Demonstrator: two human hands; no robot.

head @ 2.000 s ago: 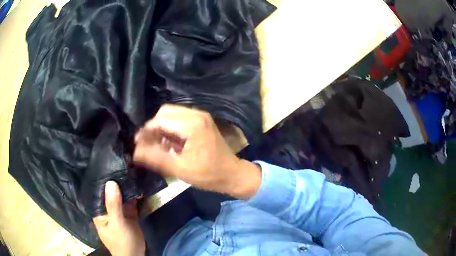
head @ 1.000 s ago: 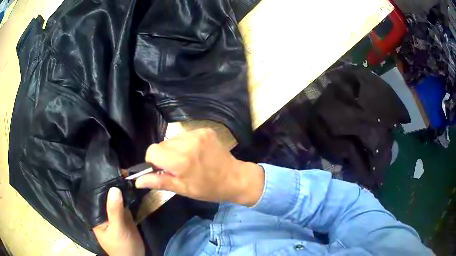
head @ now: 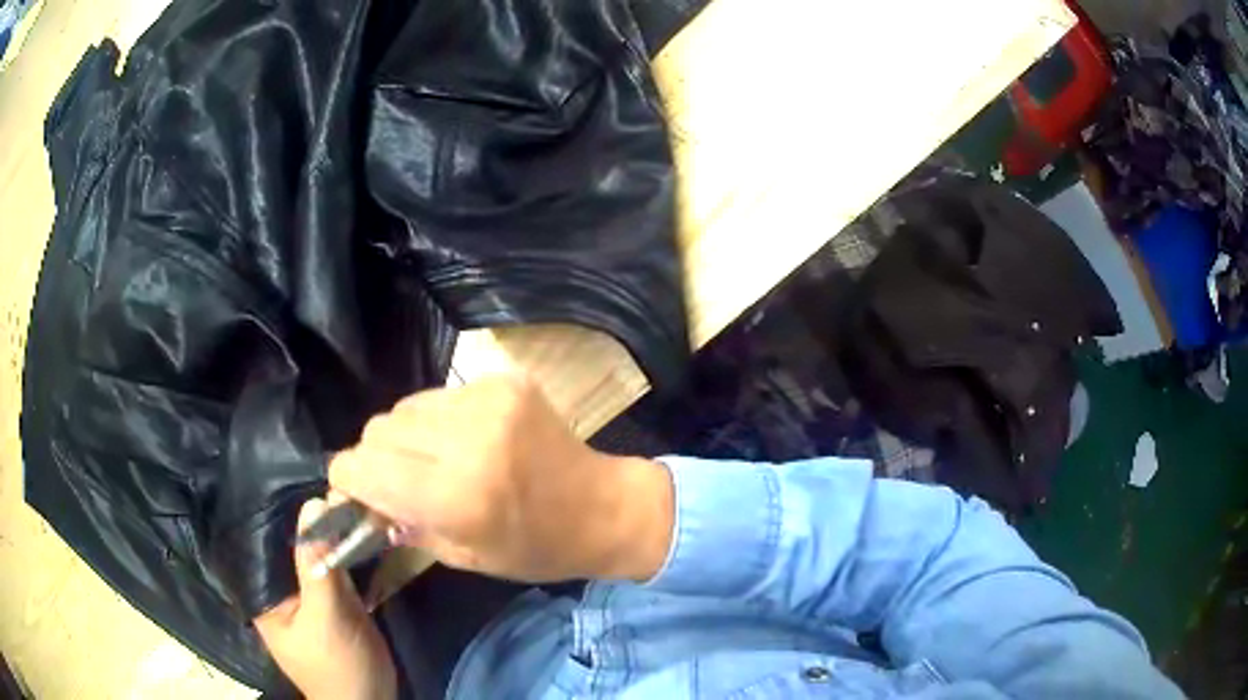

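Note:
A shiny black leather-look jacket (head: 520, 151) lies wrinkled over the left and middle of the pale wooden table (head: 808, 123). My left hand (head: 329, 622), at the lower left, holds the sleeve's cuff end with its thumb on top; its other fingers are hidden under the cloth. My right hand (head: 500, 486) is closed on small silver thread snips (head: 349, 536). The snips' metal shows below my fingers, close against my left thumb. Their points are not clear, and I cannot see a thread.
Beyond the table's right edge hang or lie a dark brown garment (head: 979, 315) with small studs and some plaid cloth (head: 855, 246). A red plastic item (head: 1074, 96), a blue item (head: 1184, 280) and the green floor (head: 1122, 533) show at the right.
My right hand has come down and left, bringing the snips to my left thumb. Since the earliest frame the jacket's middle part has shifted slightly left. My left hand still holds the cuff end.

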